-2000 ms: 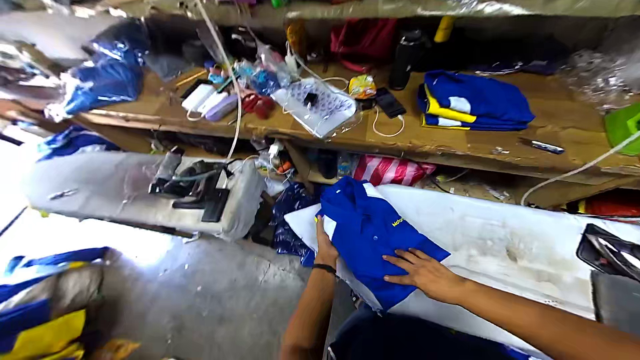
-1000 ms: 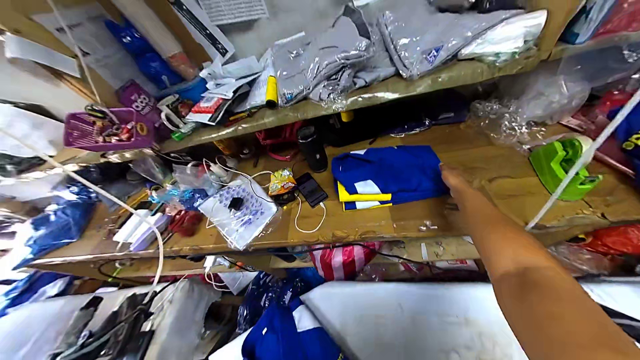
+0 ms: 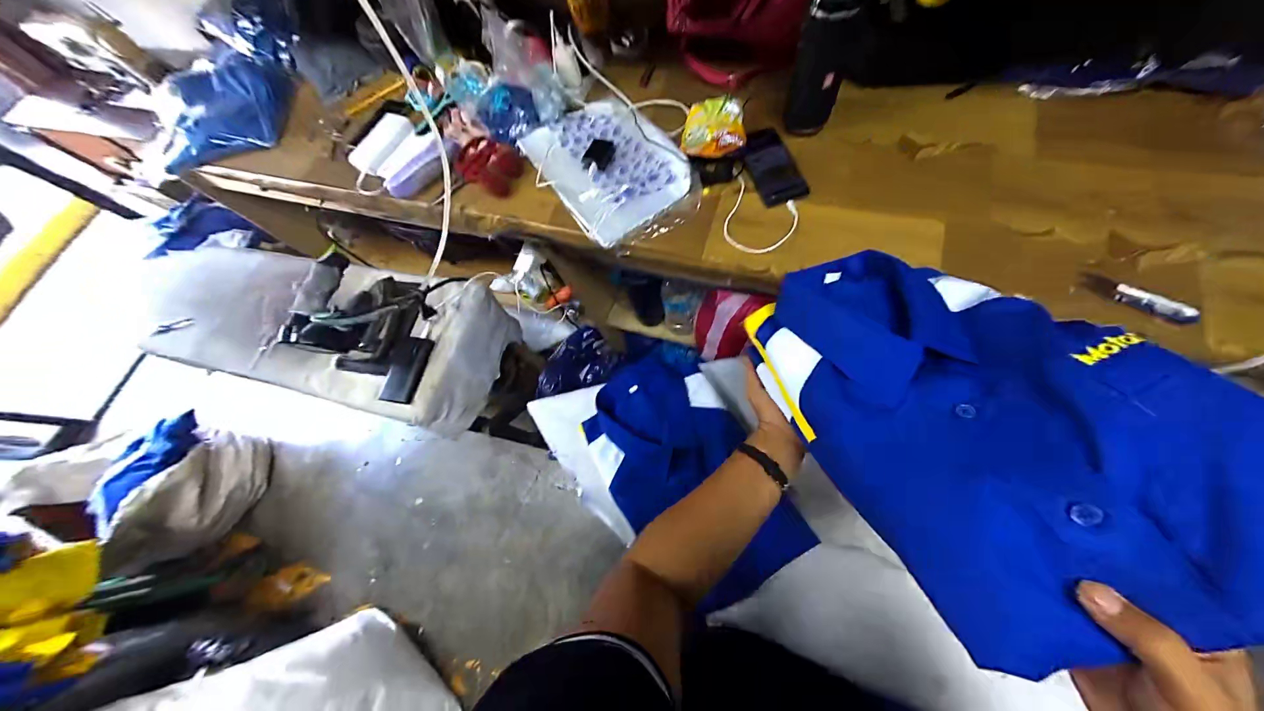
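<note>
A folded blue shirt (image 3: 997,464) with a collar, buttons, white and yellow trim and yellow lettering is held up between my two hands. My left hand (image 3: 775,420), with a dark band at the wrist, grips its left edge; the fingers are partly hidden behind the cloth. At the lower right, my right hand (image 3: 1155,642) holds the bottom edge, thumb on top. Below and left of it, a second folded blue shirt (image 3: 657,449) lies on the white-covered surface, partly behind my left forearm.
A wooden shelf (image 3: 987,197) runs behind, bearing a phone (image 3: 773,168) on a white cable, a black bottle (image 3: 816,69), a yellow packet (image 3: 714,126), a patterned white pouch (image 3: 617,163) and a pen (image 3: 1155,303). At left, an iron-like dark device (image 3: 370,321) rests on a padded board (image 3: 227,296).
One second ago my right hand touched the folded blue garment on the shelf; now a blue shirt is in both hands in front of the shelf. The view has swung down and left.
</note>
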